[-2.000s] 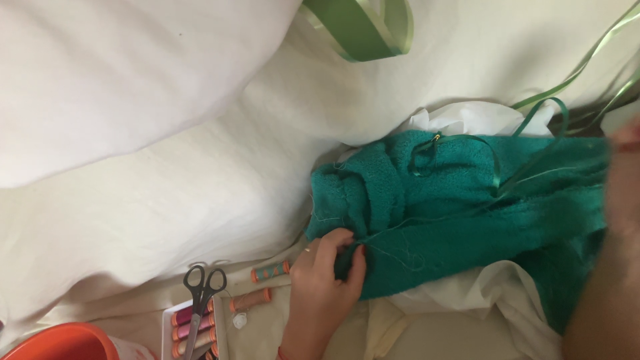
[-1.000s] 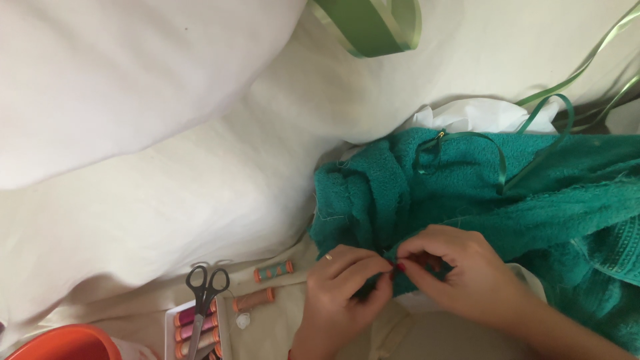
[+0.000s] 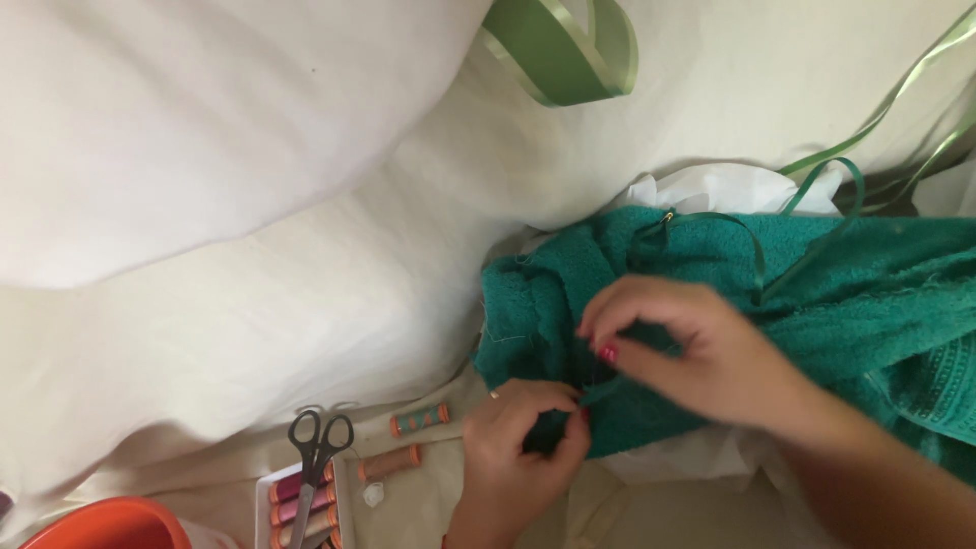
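Observation:
A green terry towel (image 3: 854, 320) lies bunched across the right side. My left hand (image 3: 526, 450) pinches the towel's edge between thumb and fingertips near its lower side. Just above and to the right, my right hand (image 3: 679, 343) has its thumb and forefinger close together, with what looks like a thin thread running down toward the left fingertips; a needle cannot be made out. A narrow dark green ribbon (image 3: 751, 236) loops over the towel, with a small gold-coloured pin or clasp (image 3: 669, 217) on it.
Black-handled scissors (image 3: 309, 473) rest on a white box (image 3: 263, 496) of thread spools. Two spools, a teal one (image 3: 419, 419) and a brown one (image 3: 389, 462), lie beside a small white piece (image 3: 373, 494). An orange-rimmed container (image 3: 114, 511) stands lower left; wide green ribbon (image 3: 568, 57) hangs above.
My right hand came in from the far right to meet my left hand at the towel's edge, then lifted slightly up and away. My left hand has stayed at the edge.

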